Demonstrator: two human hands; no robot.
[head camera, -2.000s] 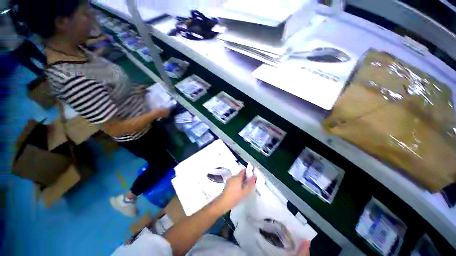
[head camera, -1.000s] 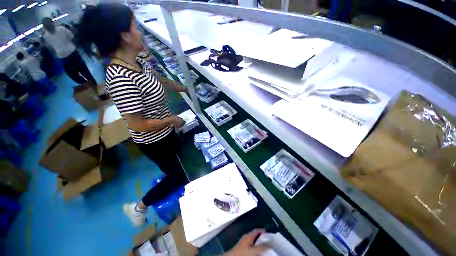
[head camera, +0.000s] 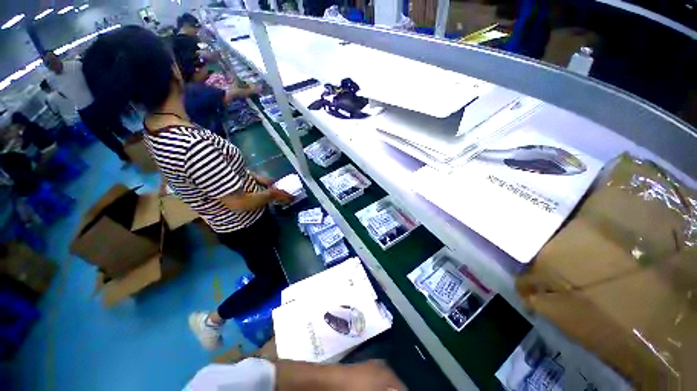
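A small pile of white printed cartons (head camera: 306, 324) lies on the green surface at the lower middle, a dark-and-silver oval device pictured on the top one. My left hand (head camera: 371, 376) is at the bottom edge, right of and below the pile, blurred and cut off; its fingers and anything in them are hidden. A white sleeve covers the forearm. My right hand is out of the picture. A white piece at the bottom edge, lower right, is cut off and unclear.
Kits in trays (head camera: 449, 289) sit along the green belt behind a metal rail. More cartons (head camera: 512, 195) and a brown parcel (head camera: 604, 267) lie on the white shelf. Small packets (head camera: 325, 235) lie beyond the pile. A worker in stripes (head camera: 202, 179) stands left, near open brown boxes (head camera: 126, 237).
The carton held earlier at the lower right has left view with my right hand. My left hand has withdrawn from the pile to the bottom edge. The view has swung.
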